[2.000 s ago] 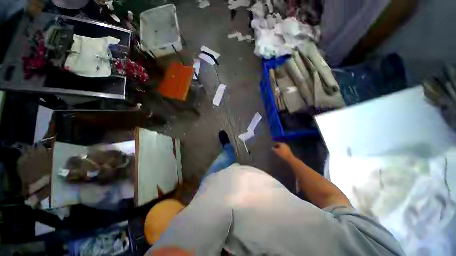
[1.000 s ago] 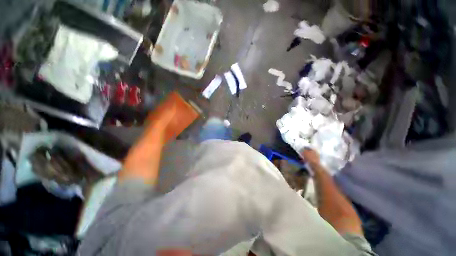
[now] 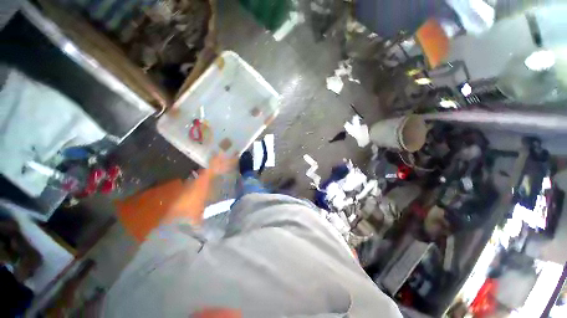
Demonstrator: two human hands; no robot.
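Note:
A cream rectangular bin (image 3: pixel 239 102) lies tilted in the view, left of the middle, with a few small scraps and a small red item (image 3: pixel 197 130) in it. My left hand (image 3: pixel 217 166) is blurred at the bin's near corner, over or against its rim. Whether it touches or grips the rim cannot be told. An orange stool seat (image 3: pixel 146 208) is beside and partly behind my left forearm. My right hand is not in view.
White fabric scraps (image 3: pixel 351 186) lie heaped on the floor to the right. A pale bucket (image 3: pixel 398 132) lies beyond them. A table with white cloth (image 3: pixel 43 124) is at the left. A brown-edged container (image 3: pixel 186 74) of scraps stands behind the bin. White strips (image 3: pixel 264 151) lie near my foot.
The view has moved forward and turned, so the bin is nearer. My left hand has moved from over the stool to the bin's near corner. My right hand has left the picture.

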